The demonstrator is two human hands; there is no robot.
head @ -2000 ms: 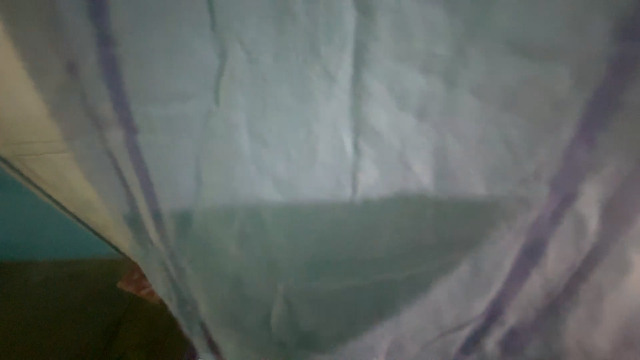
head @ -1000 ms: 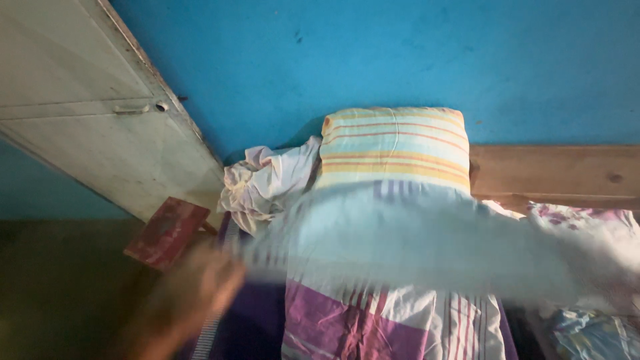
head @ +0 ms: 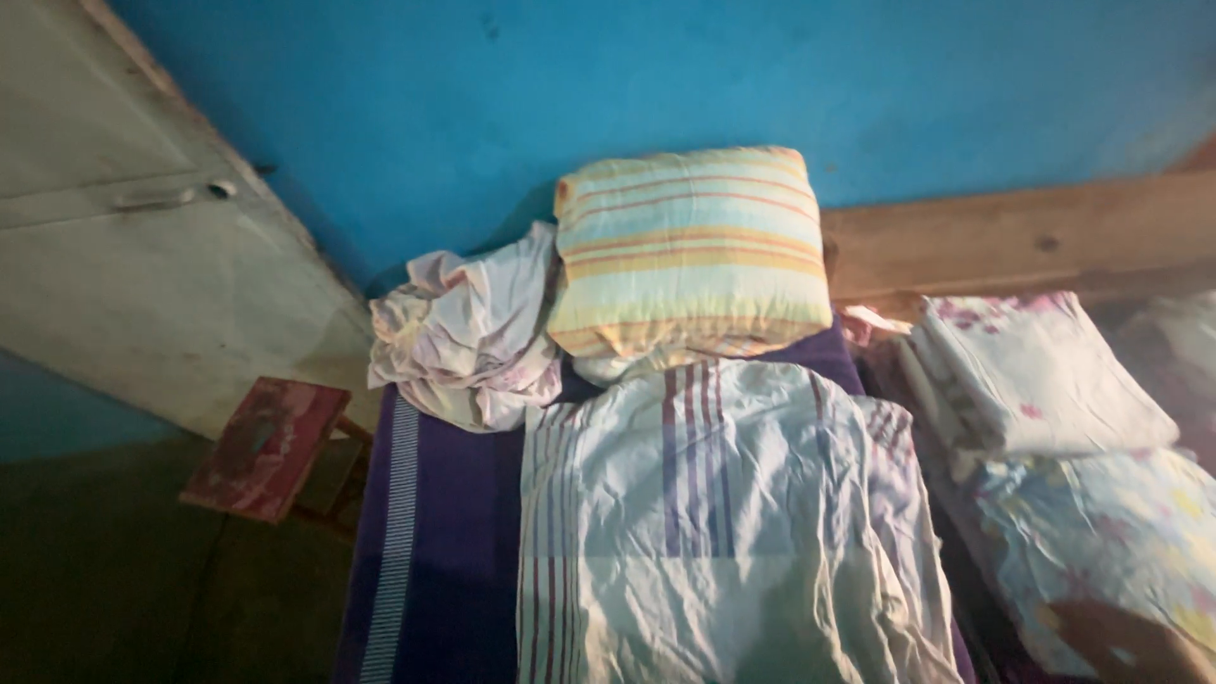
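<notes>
A white cotton sheet with purple and maroon stripes [head: 703,494] lies spread and wrinkled on a purple bed cover [head: 465,494]. Beyond its far edge sits a striped pillow or folded bundle in yellow, orange and white [head: 693,256]. A crumpled pale cloth [head: 475,332] lies to the left of that bundle. At the bottom right edge, part of my right hand [head: 1126,646] shows blurred over a floral cloth [head: 1092,532]; its fingers cannot be made out. My left hand is out of view.
Folded white cloth with pink flowers [head: 1035,370] rests at the right. A wooden board [head: 997,237] runs along the blue wall [head: 608,76]. To the left stand a pale metal door [head: 171,285] and a red worn stool or small table [head: 271,446].
The striped sheet, raised and in motion a second ago, now lies spread on the bed. My left hand, seen at the lower left then, has gone out of view.
</notes>
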